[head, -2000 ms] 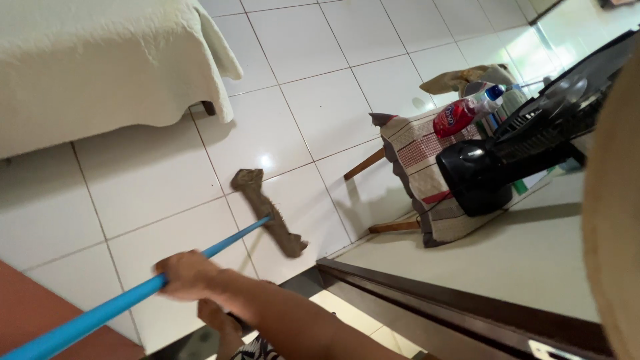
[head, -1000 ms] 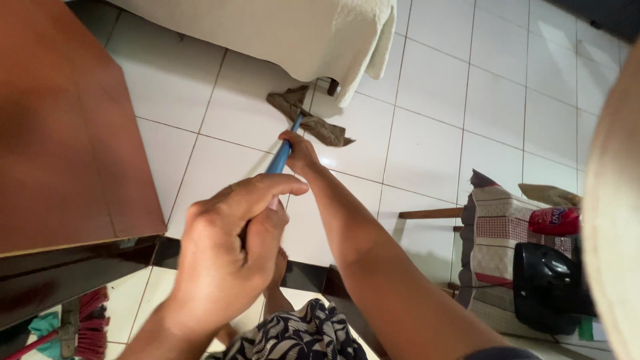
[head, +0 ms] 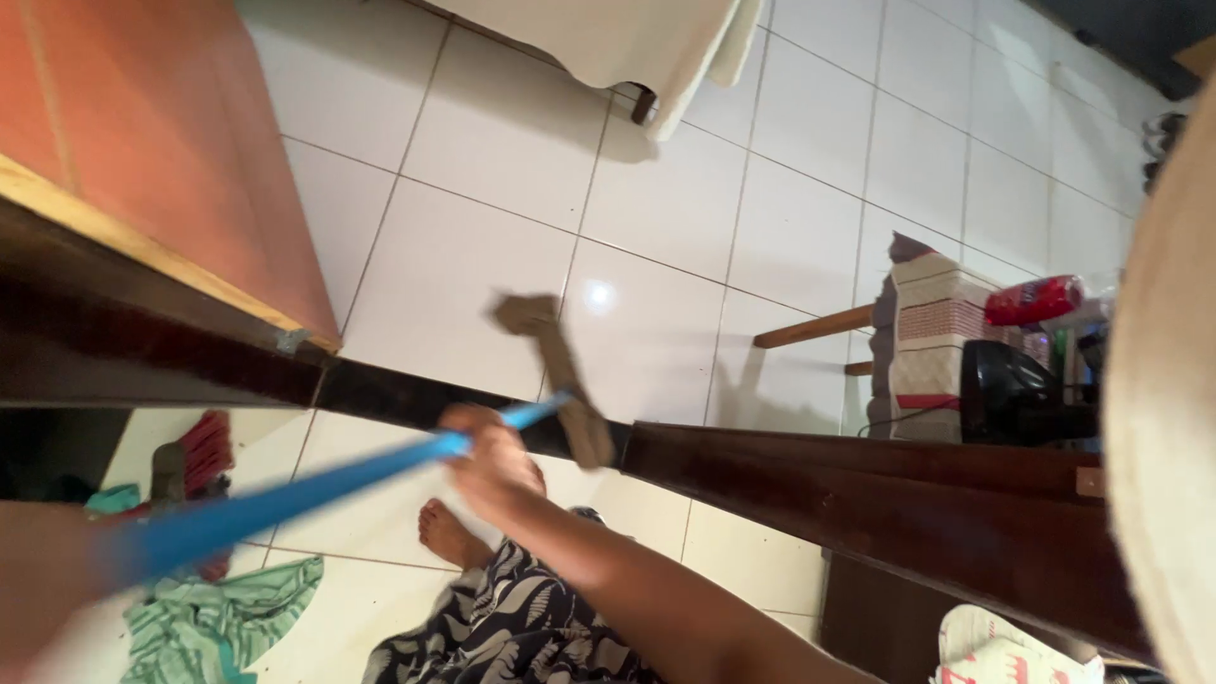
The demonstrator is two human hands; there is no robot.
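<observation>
A blue pole (head: 342,484) slants across the lower left of the head view. My right hand (head: 489,456) is closed around it near its far end. At the left edge my left hand (head: 52,570), strongly blurred, is around the near end. Beyond my right hand, a brown cloth (head: 560,370) lies long and narrow at the pole's far end, blurred. It spans the white tiled floor and the dark door sill (head: 408,394). Whatever head the cloth may cover is hidden.
An orange door panel (head: 180,171) stands left, a dark wooden frame (head: 855,503) right. A bed or table with a cream cover (head: 655,38) is ahead. A cloth-covered stand (head: 926,332) holds a red package (head: 1035,299). A red-bristled broom (head: 204,456) and green striped cloth (head: 223,617) lie lower left.
The brown cloth was beside the cream cover one second ago; it now reaches the door sill, closer to my feet. My left hand has moved from mid-view to the left edge.
</observation>
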